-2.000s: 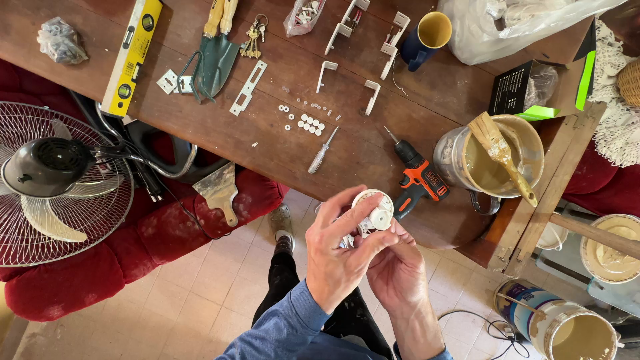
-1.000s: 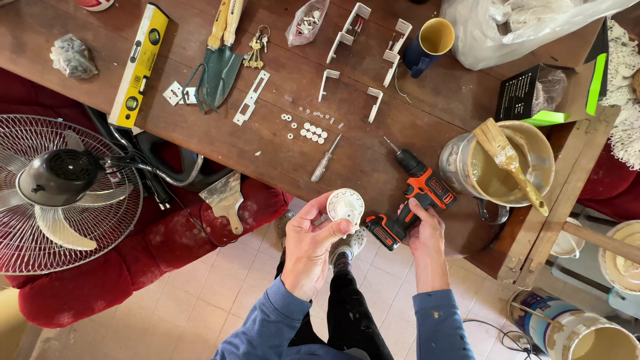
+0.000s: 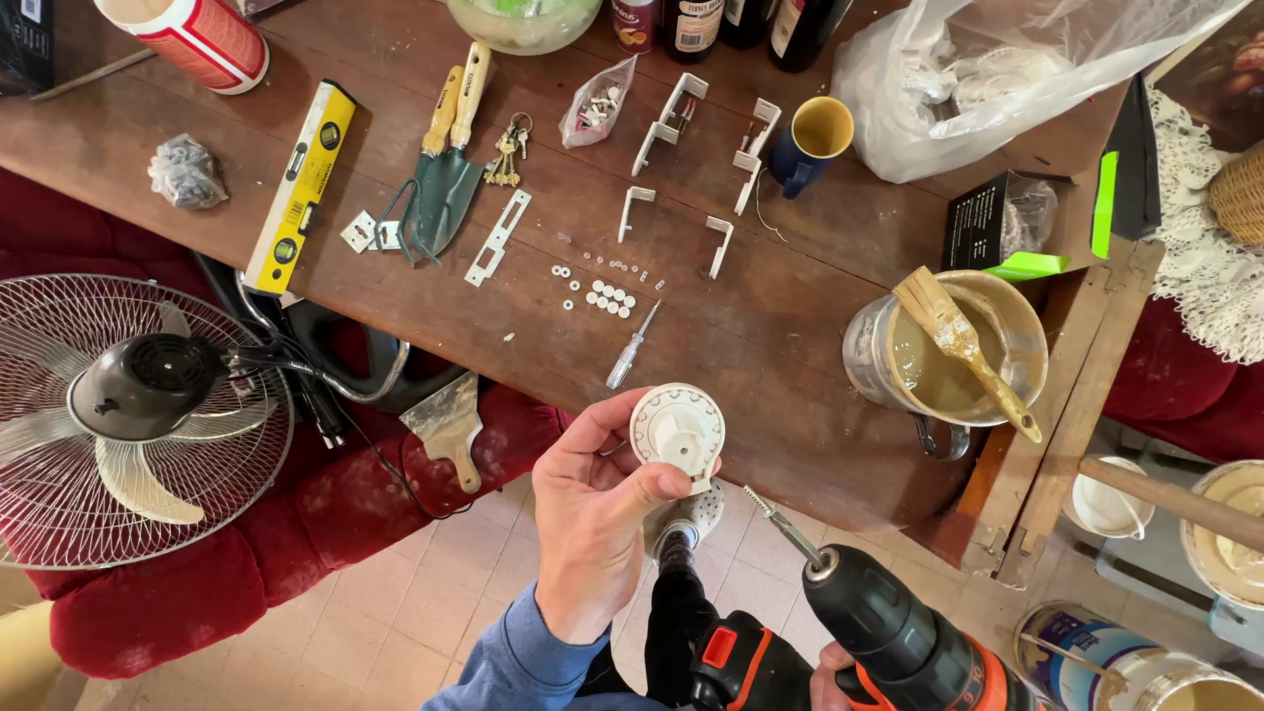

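My left hand [image 3: 602, 513] holds a round white plastic fitting [image 3: 677, 434] by its rim, thumb across its lower edge. At the bottom right my right hand [image 3: 834, 681] grips an orange and black cordless drill [image 3: 889, 622]; most of this hand is hidden behind the tool or cut off by the frame. A screw [image 3: 758, 501] sits at the tip of the drill's bit, pointing up and left, a short way right of the fitting and not touching it. Beyond the fitting, a clear-handled screwdriver [image 3: 632, 346] lies near the table edge, beside small white plastic discs [image 3: 610, 298].
White brackets [image 3: 671, 123], a spirit level [image 3: 301, 188], garden hand tools [image 3: 449, 168] and a blue mug [image 3: 810, 143] lie on the wooden table [image 3: 395, 296]. At right stands a pot [image 3: 948, 346] with a paintbrush [image 3: 963, 346] across it. A fan [image 3: 148, 395] and a putty knife [image 3: 449, 425] are left.
Two seconds ago both hands were at the white fitting and the drill lay on the table. My right hand took hold of the drill and brought it off the table, toward me. The left kept the fitting.
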